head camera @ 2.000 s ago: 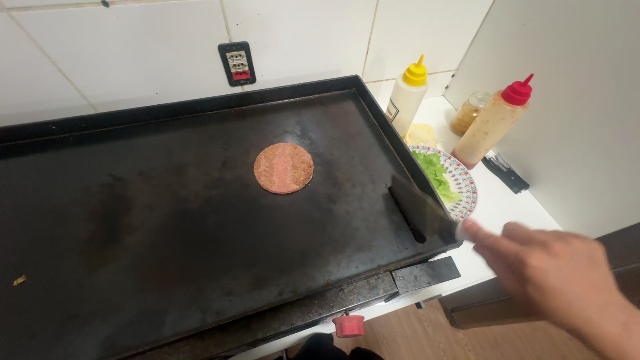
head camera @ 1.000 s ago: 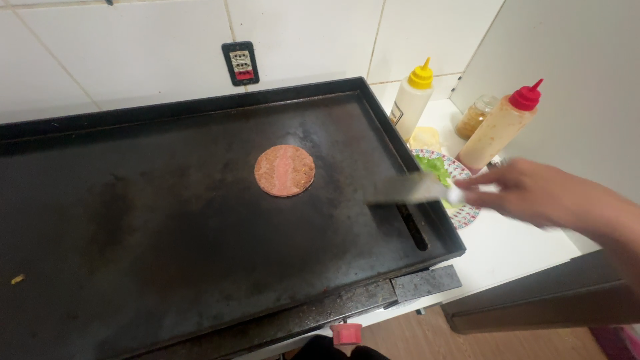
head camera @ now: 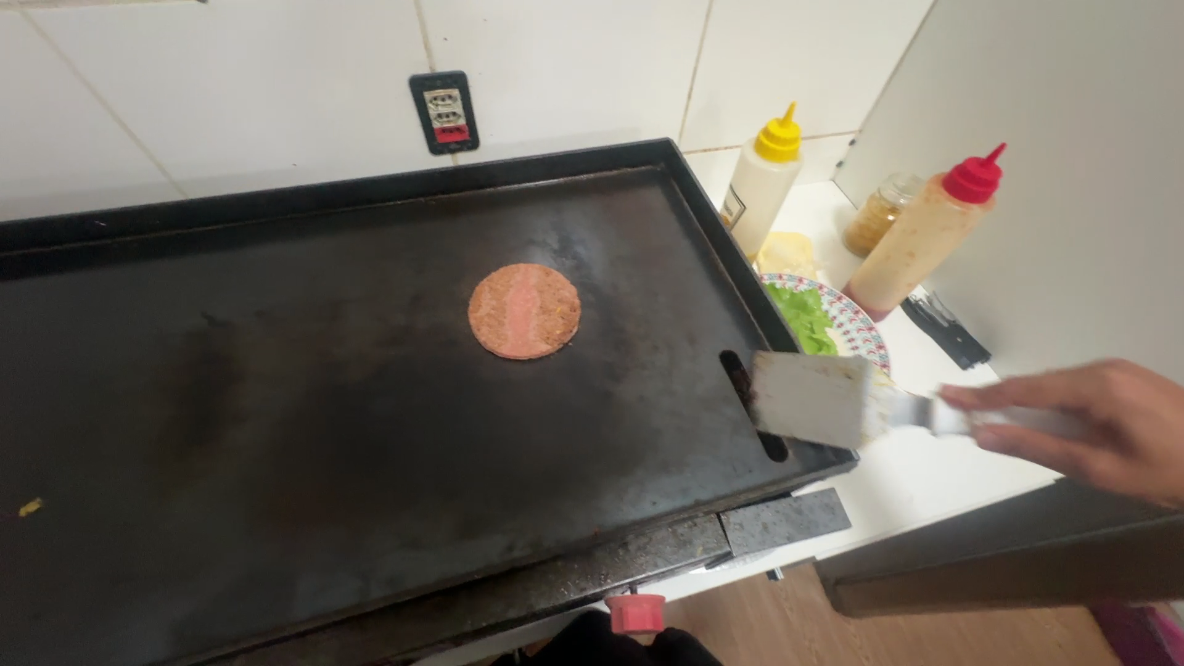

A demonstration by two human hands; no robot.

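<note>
My right hand [head camera: 1101,425] grips the white handle of a metal spatula [head camera: 814,398] at the right. The blade hangs over the griddle's right end, by the dark slot [head camera: 751,402]. On the black griddle [head camera: 416,444] lies a round meat patty [head camera: 524,311], browned with a pinker band down its middle. It is left of the blade and apart from it. Behind the blade, a patterned plate [head camera: 865,328] holds green lettuce [head camera: 803,314], partly hidden. My left hand is out of view.
A yellow-capped squeeze bottle [head camera: 760,190], a red-capped one [head camera: 925,231], a glass jar [head camera: 881,217], a yellow slice [head camera: 786,252] and a black utensil [head camera: 945,328] stand or lie on the white counter [head camera: 934,462]. The griddle has raised edges and a red knob [head camera: 635,612] in front.
The spatula was over the griddle's right end, blurred, a second ago; my right hand has since drawn it a little to the right. The patty lies where it was.
</note>
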